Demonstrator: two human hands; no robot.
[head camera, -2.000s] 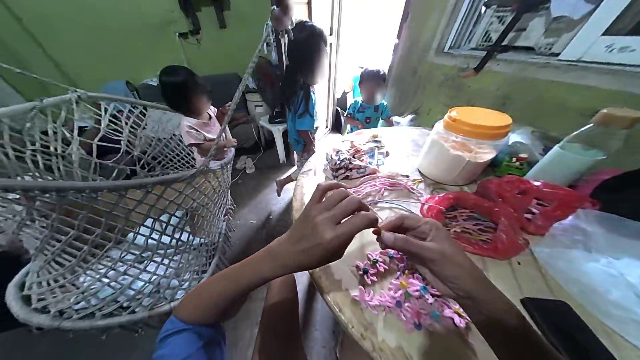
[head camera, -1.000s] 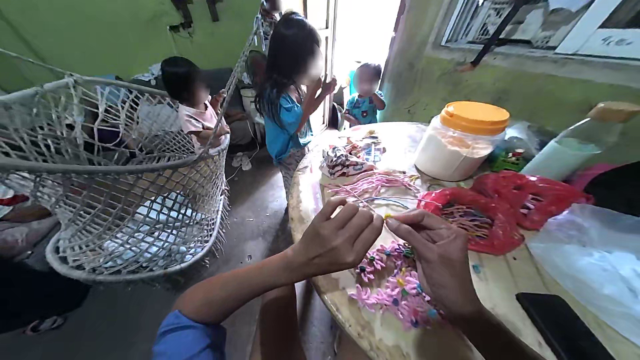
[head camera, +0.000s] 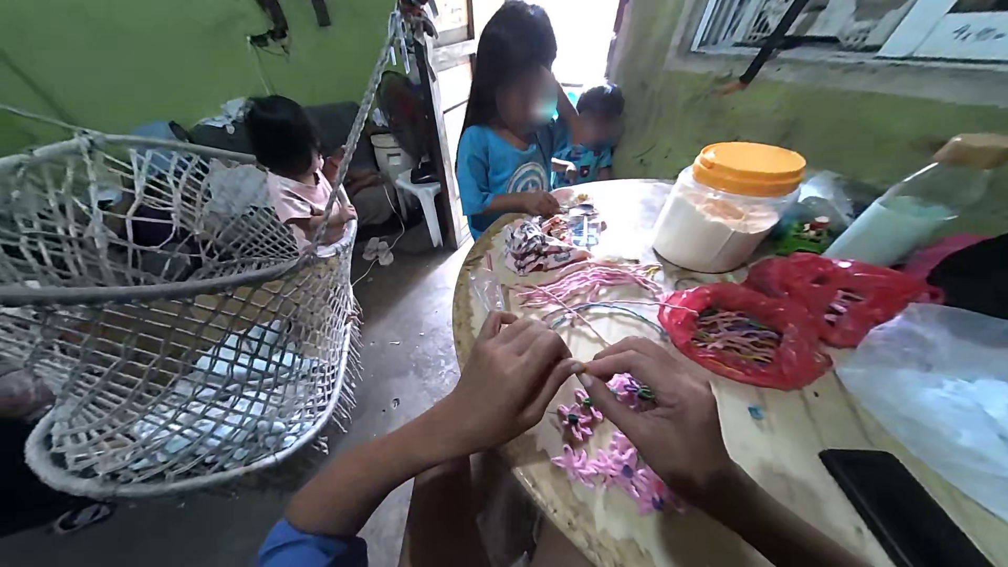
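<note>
My left hand (head camera: 512, 378) and my right hand (head camera: 657, 409) meet at the fingertips over the table's near edge, pinching a small piece that the fingers mostly hide. Below and beside my right hand lies a cluster of pink flower-shaped pieces (head camera: 622, 465) with coloured centres. Beyond my hands, pink twisted strands (head camera: 587, 279) are spread on the wooden table (head camera: 756, 488), with a thin blue cord (head camera: 622, 309) in front of them. To the right, a red plastic bag (head camera: 740, 335) lies open around many coloured strands.
A jar with an orange lid (head camera: 728, 205), a bottle (head camera: 906, 213), a clear plastic bag (head camera: 937, 402) and a black phone (head camera: 898, 504) are on the table. A patterned cloth (head camera: 543, 246) lies at its far side, by a person (head camera: 512, 157). A netted hammock (head camera: 197, 386) hangs left.
The person in blue has come to the table's far edge, with a hand by the patterned cloth. My two hands stay together at the fingertips above the pink pieces.
</note>
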